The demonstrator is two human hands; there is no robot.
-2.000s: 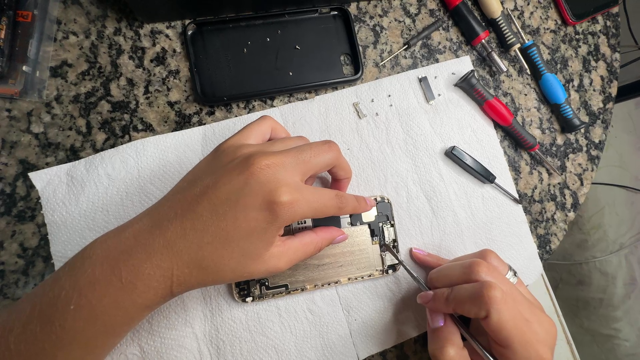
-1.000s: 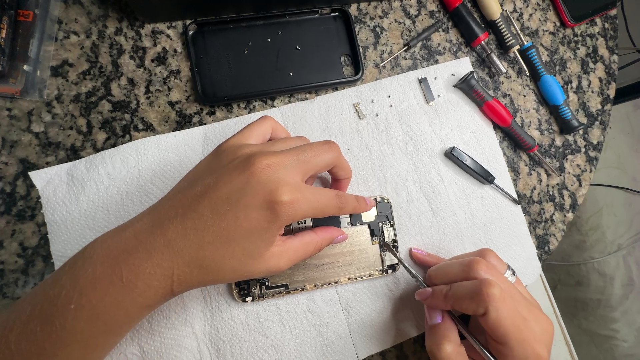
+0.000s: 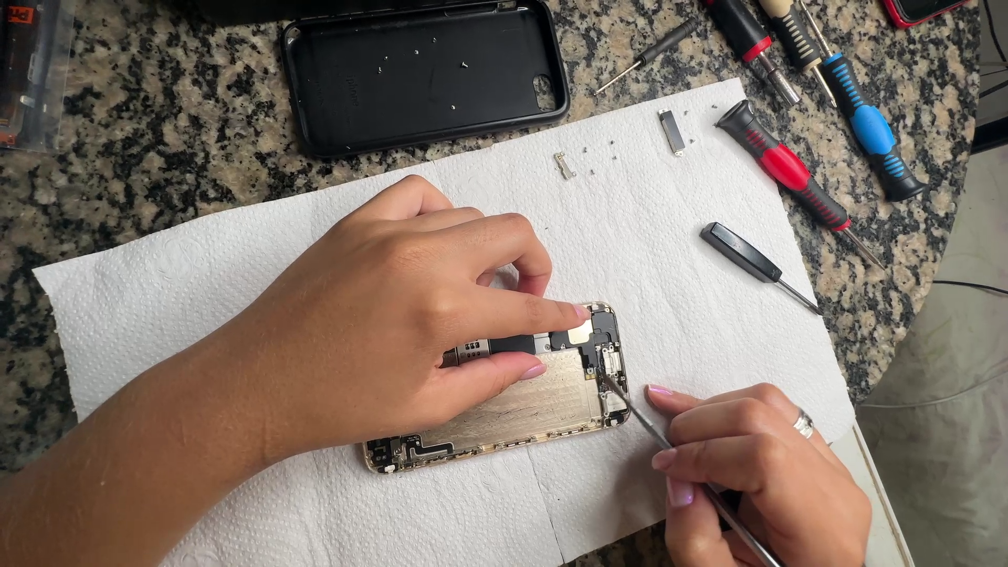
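Observation:
An opened smartphone housing (image 3: 543,394), its inner parts bare, lies on a white paper towel (image 3: 197,260). My left hand (image 3: 417,307) spans it from the left, index fingertip pressing near the top right corner and thumb resting over the bare metal. Between the fingers of my right hand (image 3: 756,465) is a thin metal tool (image 3: 650,429), perhaps tweezers or a pick. Its tip touches the small parts at the phone's right end. What lies beneath my left palm is hidden.
Behind the towel lies a black phone case (image 3: 425,79) holding tiny screws. A small metal bracket (image 3: 565,165), a dark narrow part (image 3: 672,131), a black-handled tool (image 3: 740,252) and a red-and-black screwdriver (image 3: 787,169) are at the right, near a blue-and-black screwdriver (image 3: 870,126).

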